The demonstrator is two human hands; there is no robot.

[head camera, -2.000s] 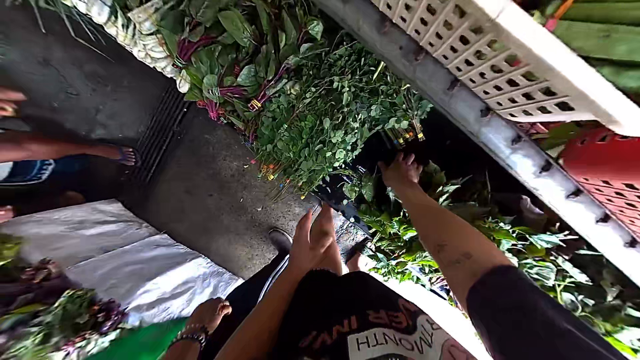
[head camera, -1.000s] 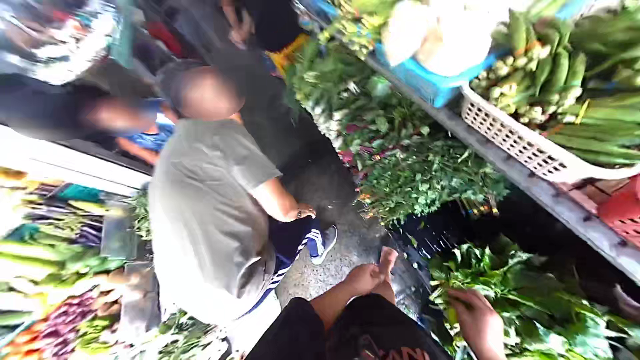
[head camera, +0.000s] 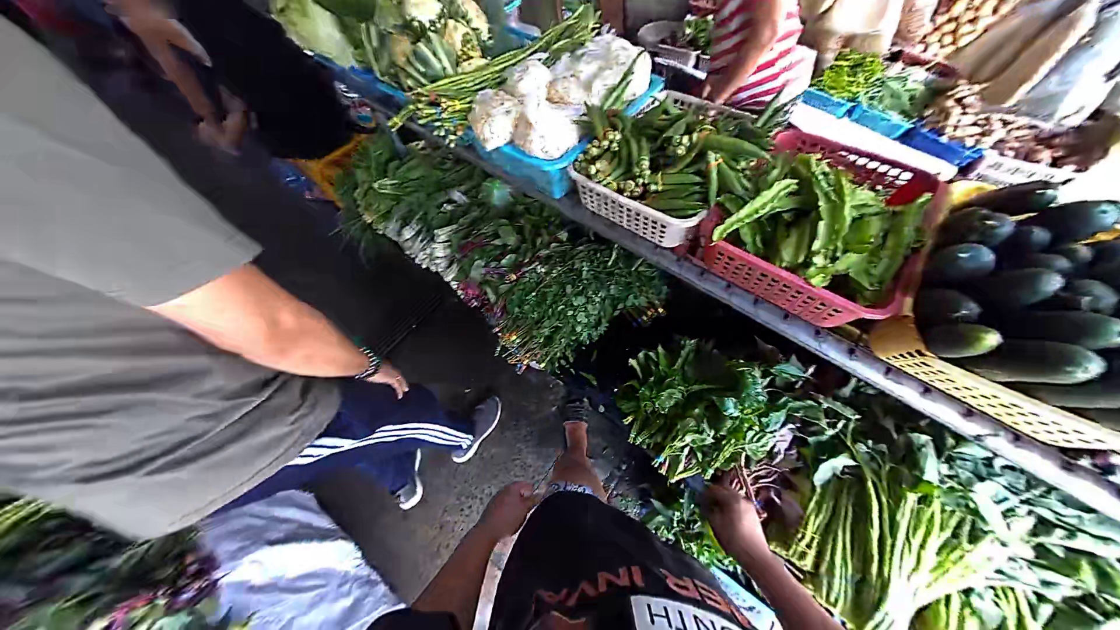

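Note:
My right hand (head camera: 728, 516) touches the lower stems of bunched leafy greens (head camera: 696, 411) beside some reddish stems (head camera: 759, 483); its fingertips are partly hidden, so its grip is unclear. Over my left knee, my left hand (head camera: 510, 509) hangs with curled fingers, and nothing is seen in it. To the right of my right hand lie long pale-green stems with leaves (head camera: 862, 525). Beyond both hands is a heap of small-leaved green bunches (head camera: 569, 302).
A metal shelf edge (head camera: 761, 306) runs diagonally above the greens, bearing a white basket (head camera: 637, 217), a red basket (head camera: 787, 293) and a yellow basket (head camera: 989, 398). A person in a grey shirt (head camera: 131, 350) stands close on the left. White sheeting (head camera: 289, 560) lies at lower left.
The view has swung considerably. My right hand, earlier by the dark gap under the shelf, is now among the leafy bunches. The person in grey appears much nearer than one second ago.

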